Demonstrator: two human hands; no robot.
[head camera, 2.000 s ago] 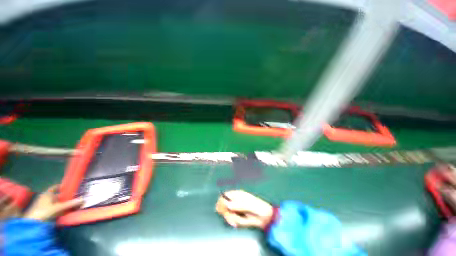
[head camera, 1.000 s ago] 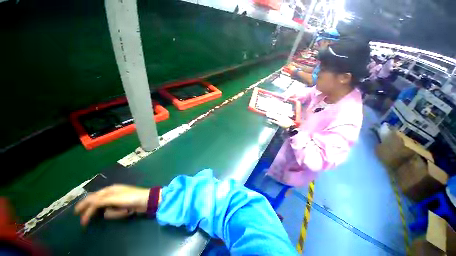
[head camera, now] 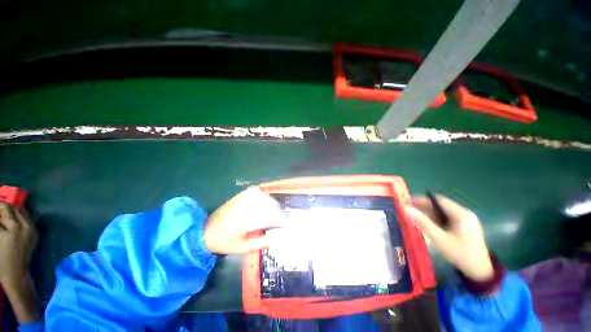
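Note:
A red tray (head camera: 424, 259) with an open tablet (head camera: 301, 285) in it lies in front of me, slightly tilted, at the bench's near edge. Glare whitens much of the tablet; circuit parts show at its lower left. My left hand (head camera: 243, 222) grips the tray's upper left side, fingers reaching over the tablet's edge. My right hand (head camera: 457, 237) is at the tray's upper right side, fingertips against the frame, and holds a dark pen-like tool, perhaps tweezers (head camera: 437, 209). The fingertips of my left hand are washed out by glare.
A dark backing sheet (head camera: 332, 148) lies by the worn white-and-brown edge rail (head camera: 214, 133). A grey post (head camera: 447, 65) rises from the rail. Two red trays (head camera: 366, 95) (head camera: 496, 107) with tablets sit on the conveyor belt. Another person's hand (head camera: 16, 237) holds a red object at far left.
My view has swung back from the person in pink at the right to the bench. The red tray is now in front, between both my hands. My right hand has moved from the bench to its side.

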